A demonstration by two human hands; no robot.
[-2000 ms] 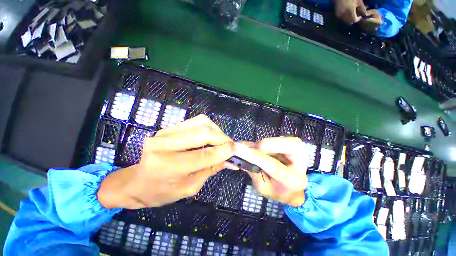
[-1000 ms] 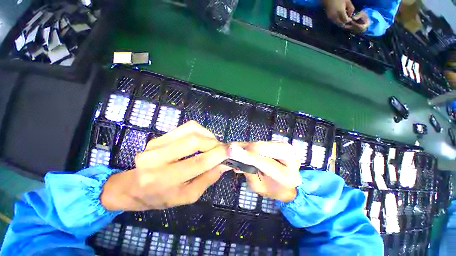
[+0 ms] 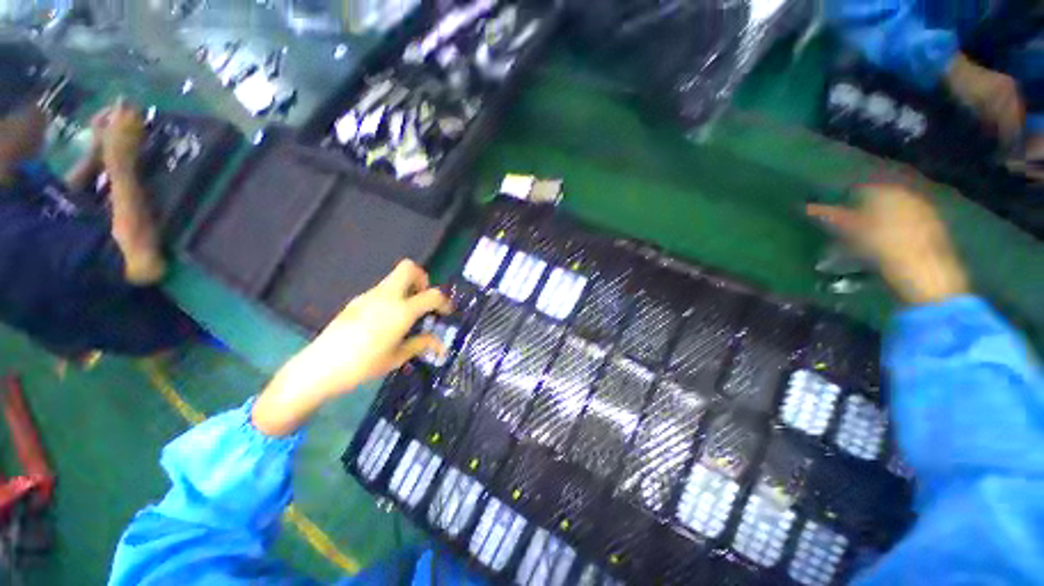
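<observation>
My left hand (image 3: 361,343) is at the left end of the black blister tray (image 3: 716,395), thumb and fingers around a phone housing with pale keys (image 3: 437,339) in a pocket. My right hand (image 3: 904,240) is blurred, over the green bench beyond the tray's far right, fingers apart and nothing seen in it. A small blurred shiny object (image 3: 841,272) lies below its fingers. Housings with pale keypads (image 3: 561,293) sit in several pockets; other pockets show only their textured bottoms.
A matt black divided tray (image 3: 326,235) lies left of the blister tray. A bin heaped with pale and dark pieces (image 3: 401,132) is behind it. A two-part strip (image 3: 532,188) lies near the tray's far edge. One person sits at left; another's hand (image 3: 987,101) shows at upper right.
The view has swung left. My hands have parted; the small dark part they held together is no longer seen. My left hand moved to the tray's left end, my right out to the far right.
</observation>
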